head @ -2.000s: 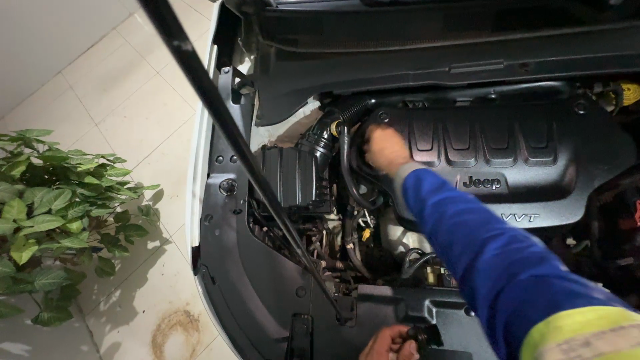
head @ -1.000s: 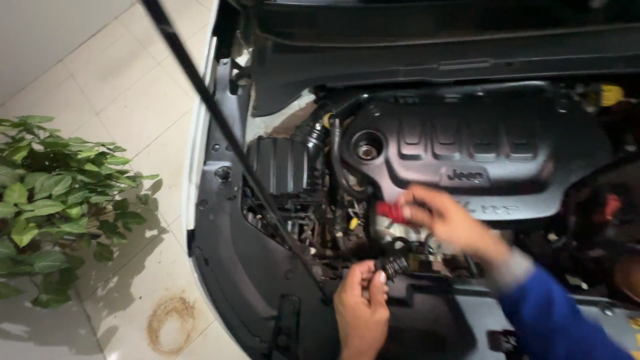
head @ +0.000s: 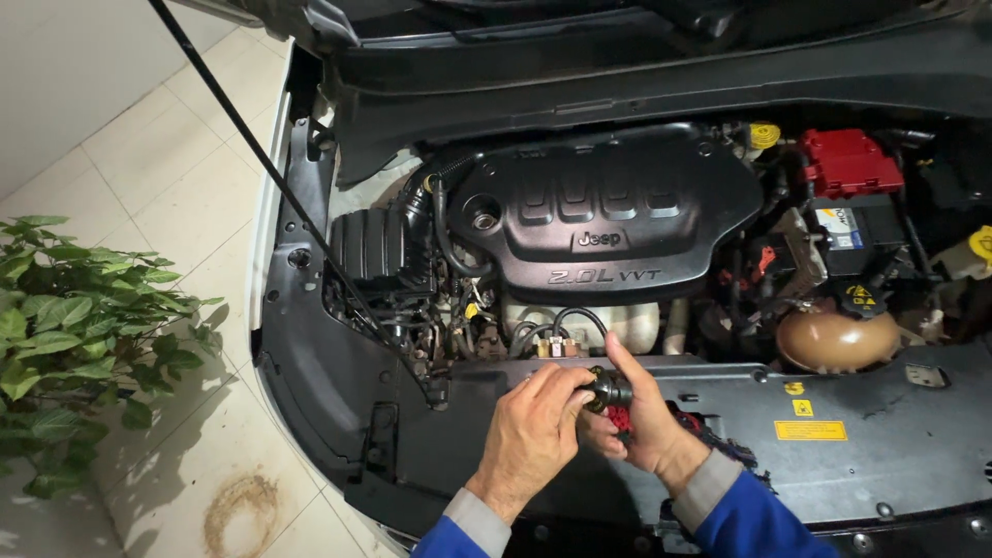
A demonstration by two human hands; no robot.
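My left hand (head: 535, 434) grips one end of a small black cylindrical part (head: 610, 389), perhaps the oil filler cap. My right hand (head: 643, 422) closes around its other end and also holds a red object (head: 620, 418) in its lower fingers; what that object is I cannot tell. Both hands are over the black front panel of the engine bay, just in front of the engine. Behind them lies the black plastic engine cover (head: 632, 225), and the round oil filler opening (head: 482, 213) at its left end is uncovered.
A black hood prop rod (head: 263, 159) slants down to the front panel (head: 736, 403). Left of the engine is the air filter housing (head: 380, 248). A coolant reservoir (head: 837, 339) and a battery with a red cover (head: 851, 163) stand right. A leafy plant (head: 70, 333) is beside the car.
My right hand has moved from the engine's left end to my left hand, bringing the red object seen one second ago. Both hands are now together on the black part. The view has shifted right.
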